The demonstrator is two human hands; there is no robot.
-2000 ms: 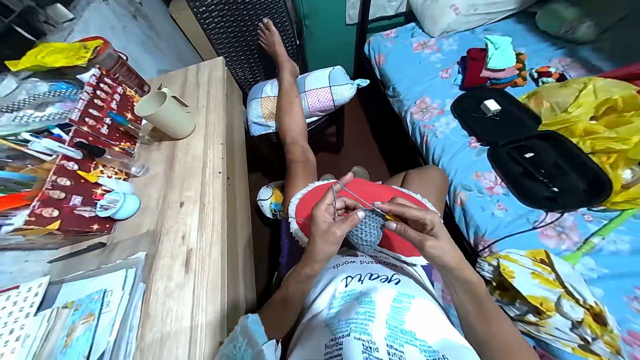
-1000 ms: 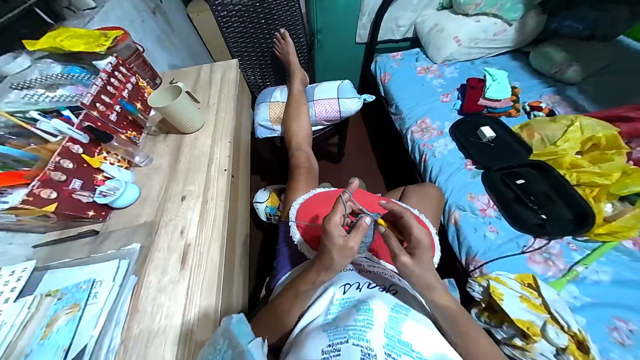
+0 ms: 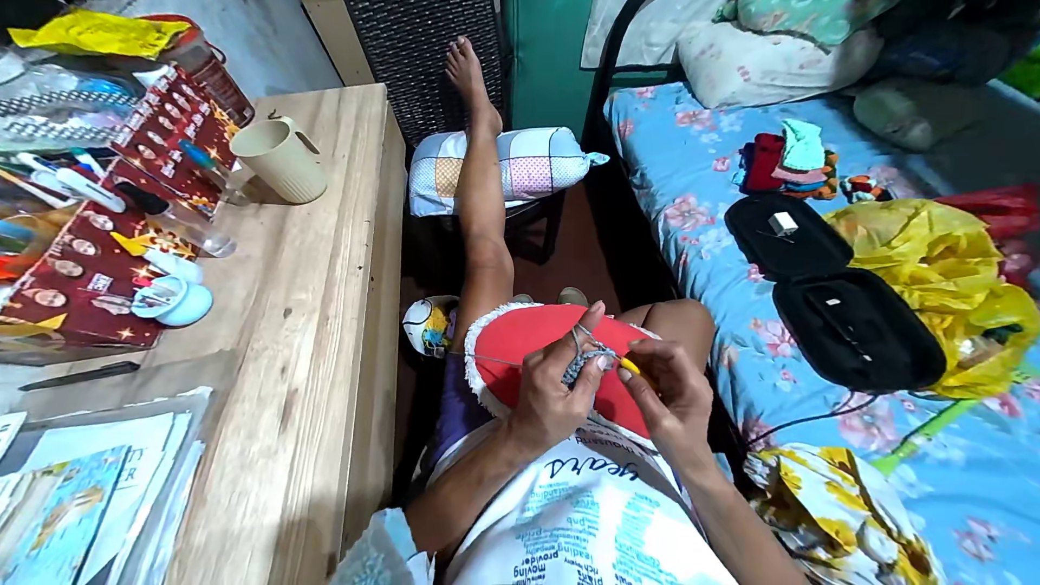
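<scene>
My left hand (image 3: 556, 386) pinches a small piece of grey-blue crochet work (image 3: 578, 366), with grey yarn looped over its raised index finger. A strand of that yarn runs off to the left across a red oval cushion with a white fringe (image 3: 520, 329), which lies on my lap under both hands. My right hand (image 3: 670, 386) holds a crochet hook by its yellow handle (image 3: 630, 367), and the hook's tip meets the work beside my left fingertips. Part of the work is hidden behind my left fingers.
Left is a wooden desk (image 3: 284, 301) with a beige mug (image 3: 280, 158), pens and papers. On the bed at right are an open black zip case (image 3: 857, 329), a yellow plastic bag (image 3: 934, 268) and folded knitted pieces (image 3: 784, 158). My leg rests on a patchwork pillow (image 3: 532, 166) ahead.
The crochet piece, spread and visible below my hands two seconds ago, is now mostly covered by my left fingers. Both hands have shifted slightly and still hold the work and the hook.
</scene>
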